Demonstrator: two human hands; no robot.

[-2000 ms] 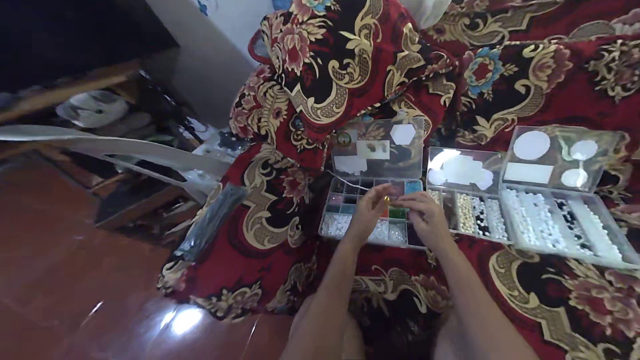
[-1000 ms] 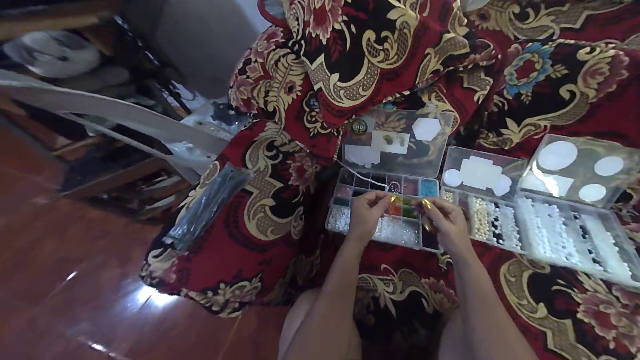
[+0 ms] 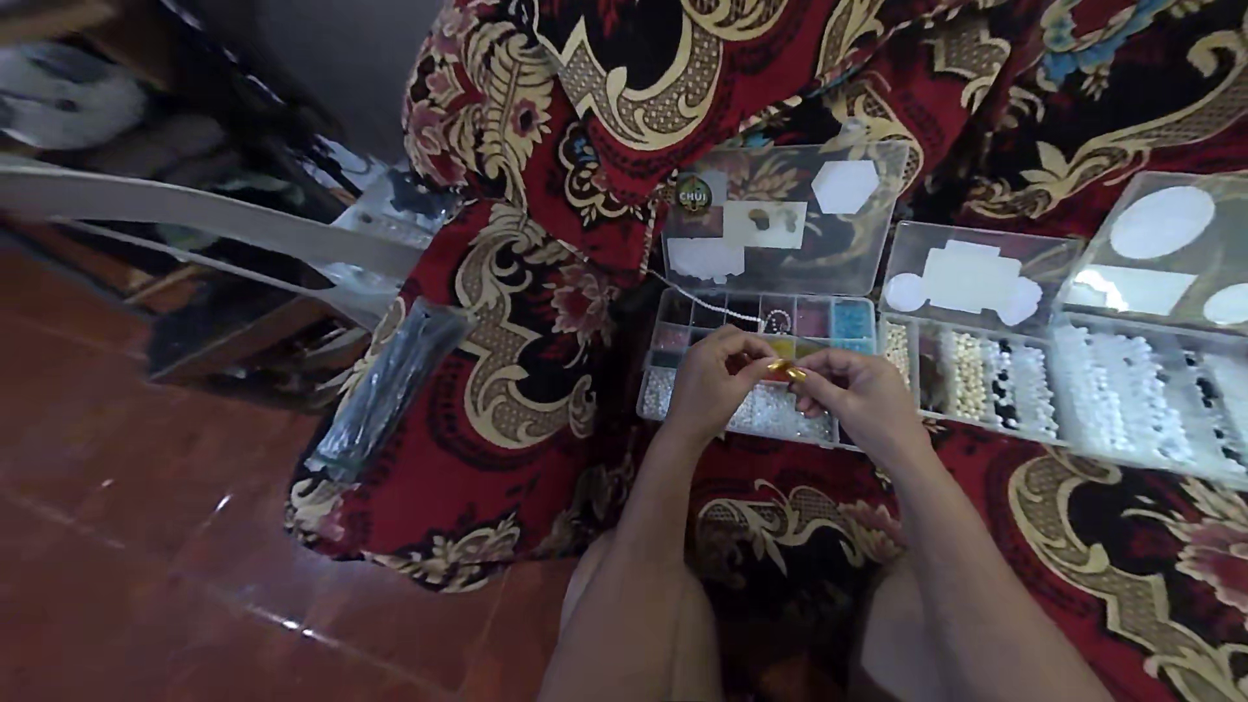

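My left hand [image 3: 720, 378] and my right hand [image 3: 858, 392] meet at the fingertips above an open clear plastic compartment box [image 3: 641, 395] of beads. Thumb and forefinger of each hand are pinched together; whatever lies between them is too small to make out. Gold-coloured polish shows on the nails. A thin string of small white beads [image 3: 717, 308] runs from the box's lid side into its upper compartments and ends in a loop near my left hand. Pink, blue and yellow beads fill some compartments, and clear beads [image 3: 770, 409] lie in the front one.
Two more open clear boxes, one with cream, black and white beads [image 3: 967, 380], one with mostly white beads [image 3: 1121, 390], stand to the right. A patterned red cloth [image 3: 526, 380] lies beneath. At the left are plastic-wrapped dark items [image 3: 390, 390] and a pale curved chair part [image 3: 214, 219].
Both hands stay over the same box, fingertips close together; they were slightly farther apart two seconds ago. The view has shifted somewhat.
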